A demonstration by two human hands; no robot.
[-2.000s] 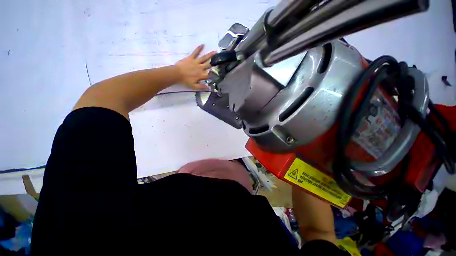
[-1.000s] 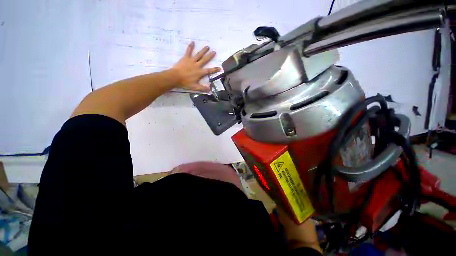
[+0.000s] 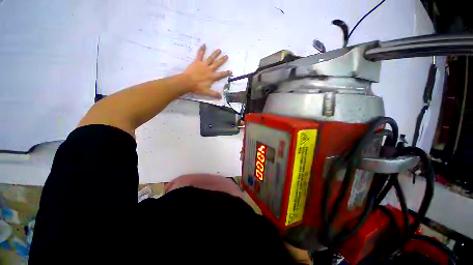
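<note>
The cutting machine (image 3: 321, 124) fills the right half of the view, with a silver and red body, a yellow strip and a red display reading 4000. Its grey base plate (image 3: 219, 120) shows at its left end. The white paper marker (image 3: 150, 31) lies under my left hand. My left hand (image 3: 203, 75) is flat on the paper, fingers spread, just left of the machine's upright front part, and holds nothing. My right hand is hidden behind the machine; only a bit of that forearm shows at the bottom edge.
Black cords (image 3: 425, 186) loop over the machine's silver handle. A thin cord (image 3: 365, 16) trails over the paper at the top. Dark cut lines show at the left and right of the table. Scraps (image 3: 15, 227) lie on the floor at the lower left.
The machine has turned, so its display now faces up, and its top end has swung right and down. The base plate has turned too. My left hand stays in about the same place.
</note>
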